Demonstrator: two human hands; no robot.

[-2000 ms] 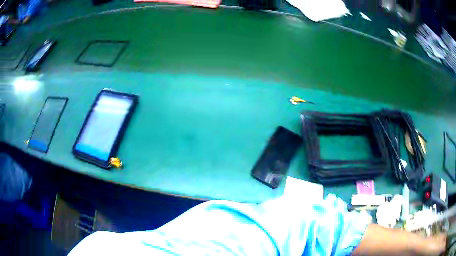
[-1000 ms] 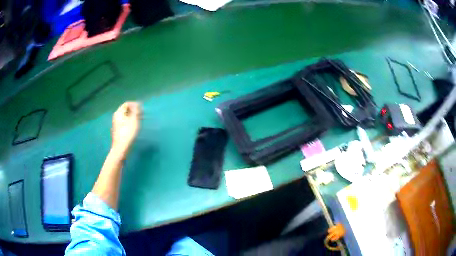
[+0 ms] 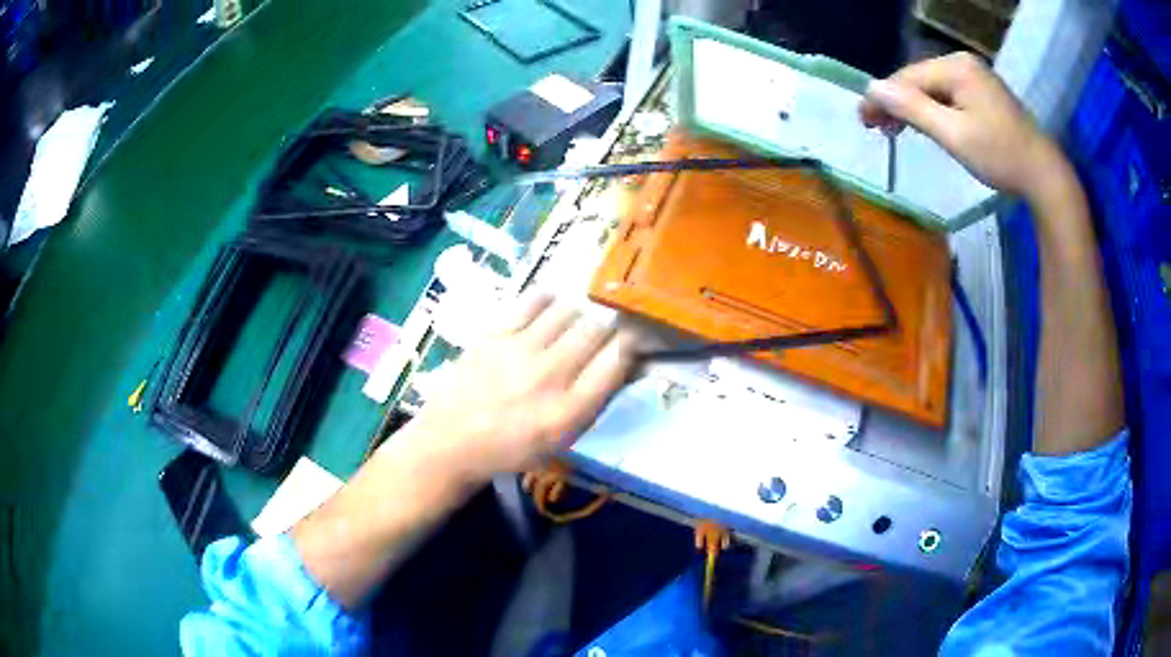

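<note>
My left hand (image 3: 520, 392) holds a thin black frame (image 3: 858, 238) by its near edge, between fingers and thumb. The frame slants over the orange fixture plate (image 3: 719, 244), which has white handwriting. Whether it touches the plate cannot be told. The pale green hinged cover (image 3: 758, 58) is raised behind the plate. My right hand (image 3: 950, 116) has its fingertips closed on the cover's upper edge; the exact grip is partly hidden.
The white-silver machine bed (image 3: 719, 469) has round buttons in front. Left on the green bench (image 3: 77, 449) are a frame stack (image 3: 193, 347), tangled frames (image 3: 289, 180), a pink label (image 3: 372, 343), a black slab (image 3: 199, 498) and a control box (image 3: 546, 122). A single frame lies behind.
The view has swung right from the bench to the machine. My left hand has moved from the bench to the fixture and now holds a frame. My right hand has come into view at the cover.
</note>
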